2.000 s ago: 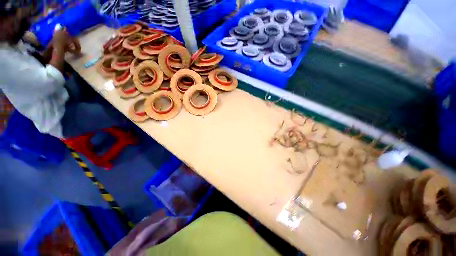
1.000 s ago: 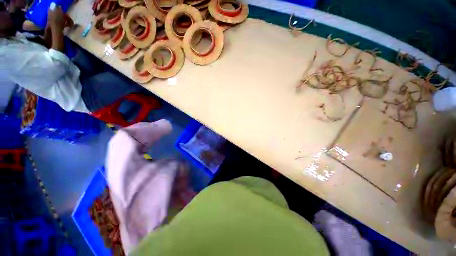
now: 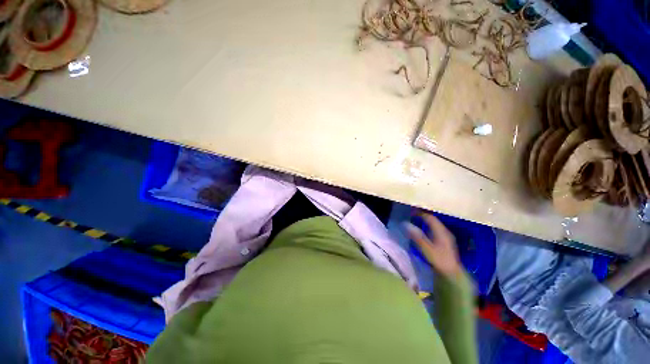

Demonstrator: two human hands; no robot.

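My right hand [image 3: 436, 243] is at the lower right, beside my body and just below the table's front edge. It is blurred, with fingers apart and nothing visible in it. My left hand is not in view. A pink-lilac overshirt [image 3: 228, 238] lies around my waist over a green top, its two sleeve parts spread to either side and reaching the table edge. On the table, a tan glue board [image 3: 456, 106] holds a small white cap [image 3: 482, 129]. Tangled twine trim [image 3: 406, 21] lies behind it.
Stacked corded rings [image 3: 584, 170] stand at right, with a white glue bottle [image 3: 549, 40] behind. Red-banded rings [image 3: 53, 43] lie at far left. A co-worker's pale sleeve [image 3: 549, 284] is at lower right. A blue bin [image 3: 93, 284] holds red-brown rings; a red stool [image 3: 46, 160] stands at left.
The view has swung right and down. The pink overshirt, earlier raised at left, now lies low around the waist. My right hand has come into view, and so has the co-worker's sleeve at right.
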